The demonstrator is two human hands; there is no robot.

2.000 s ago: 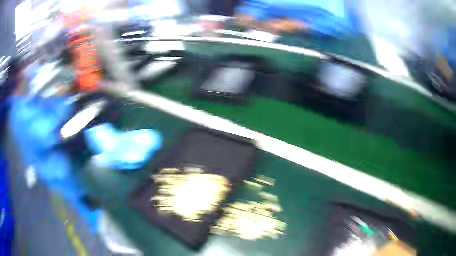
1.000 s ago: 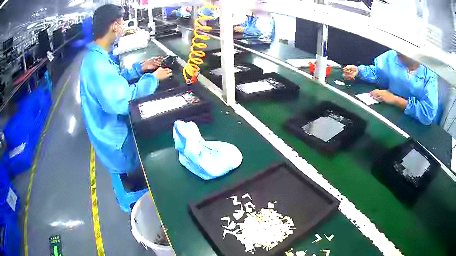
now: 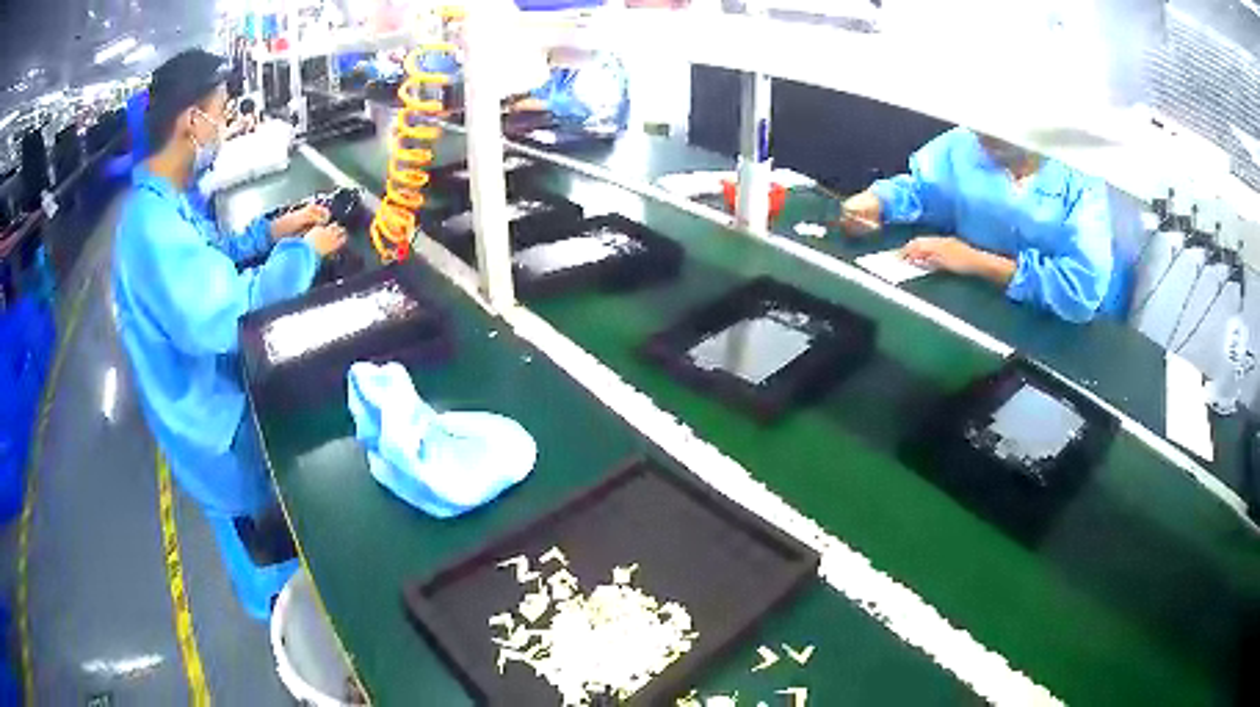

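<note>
No hand of mine is in view. Nearest in front of me, a shallow black parts tray (image 3: pixel 705 532) lies on the green bench (image 3: pixel 362 587). A heap of small cream-white pieces (image 3: pixel 601 642) lies in its near part, and several loose ones (image 3: pixel 785 657) lie on the bench beside its near right side. A crumpled light blue cloth item (image 3: pixel 440 449) lies just beyond the tray, to the left.
A worn white strip (image 3: pixel 663 424) borders the belt (image 3: pixel 829 470), which carries black trays with tablets (image 3: pixel 753 348). A person (image 3: pixel 201 297) in blue stands at the left; another (image 3: pixel 1023 228) sits across. An orange coiled hose (image 3: pixel 408 152) hangs by a white post (image 3: pixel 487 166).
The view has turned to the right, so the bench, people and blue item sit further left in the picture. The trays on the belt have also shifted left in the picture.
</note>
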